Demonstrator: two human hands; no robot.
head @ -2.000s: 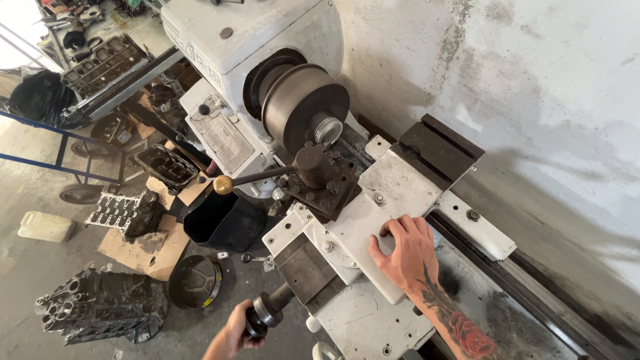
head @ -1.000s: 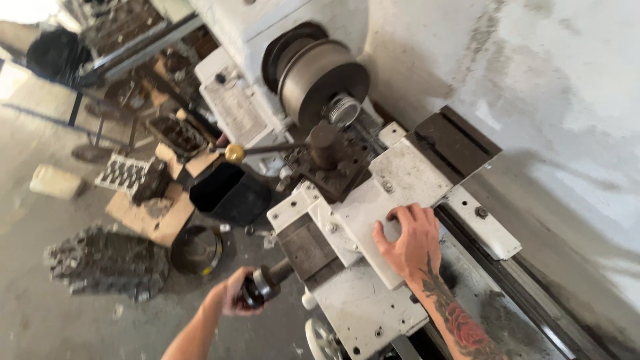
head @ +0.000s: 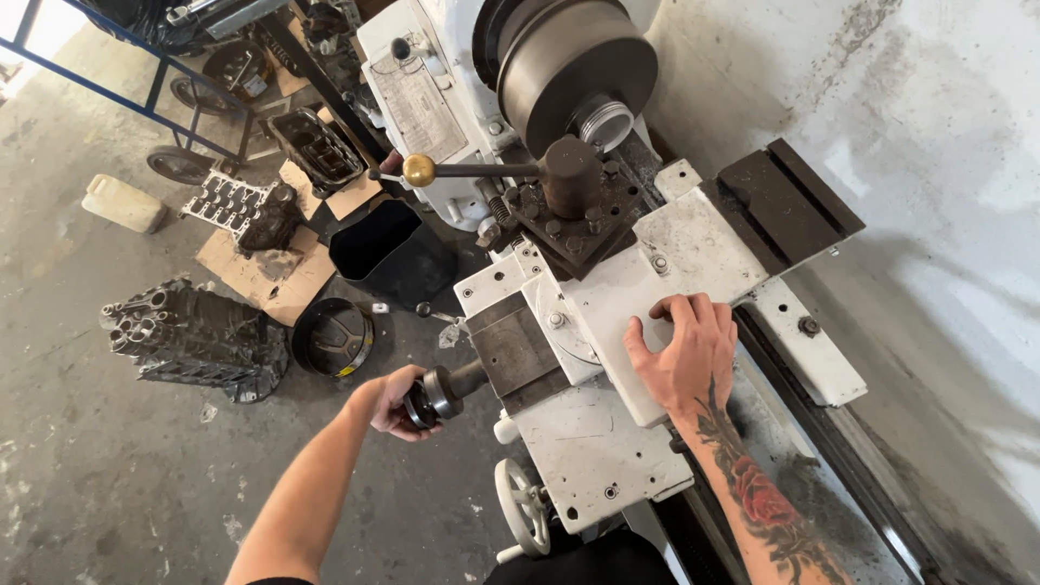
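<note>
My left hand point(head: 404, 404) is closed around the dark cross-slide handle point(head: 432, 398) of a metal lathe, at the end of the slide's shaft. My right hand point(head: 686, 353) rests with bent, spread fingers on the white compound slide point(head: 621, 325); it grips nothing that I can see. Ahead of it stands the dark square tool post point(head: 571, 191), its lever ending in a brass ball knob point(head: 418, 170) that points left. Beyond the post is the lathe's round chuck point(head: 577, 73) with a threaded metal piece point(head: 607, 123) at its centre.
A white handwheel point(head: 522, 508) sits low on the carriage. On the floor to the left are an engine block point(head: 195, 337), a round pan point(head: 333, 337), a black bin point(head: 394, 252), a cylinder head point(head: 236, 211) on cardboard and a plastic jug point(head: 123, 203). A stained wall point(head: 918, 146) runs along the right.
The view has shifted somewhat. My left hand stays at the cross-slide handle and my right hand stays on the compound slide.
</note>
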